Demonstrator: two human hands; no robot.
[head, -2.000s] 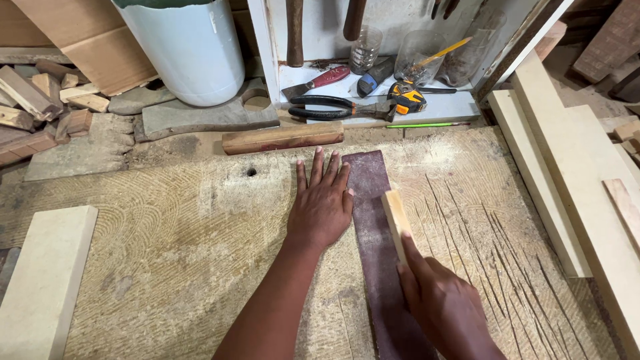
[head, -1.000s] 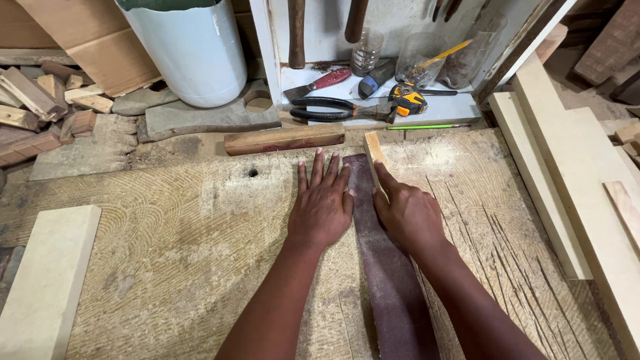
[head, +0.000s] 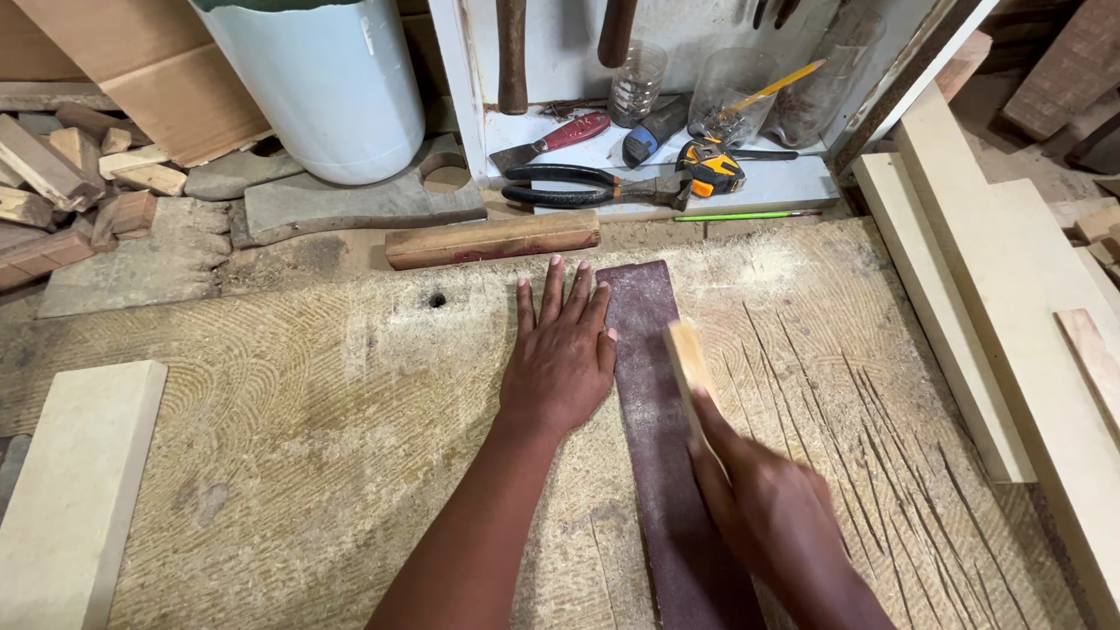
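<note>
A long strip of dark maroon sandpaper [head: 652,376] lies lengthwise on a worn wooden bench top [head: 289,455]. My left hand [head: 560,363] is pressed flat with fingers spread, at the strip's left edge near its far end; it grips nothing. In my right hand [head: 761,490] is a small pale wood block [head: 689,354], held on the strip's right side, its far end pointing away from me. Fingers cover the block's near part, and motion blurs the hand slightly.
Beyond the bench edge lie a brown wooden bar [head: 494,241], black-handled pincers [head: 604,188], a tape measure [head: 710,166], a red-handled scraper [head: 560,140] and a green pencil [head: 744,215]. Pale boards stand at right [head: 989,262] and left [head: 83,490]. A white bucket [head: 337,96] is behind.
My right hand and the wood block moved away from me along the sandpaper between the two earlier frames, and are now back nearer me. My left hand has stayed in place.
</note>
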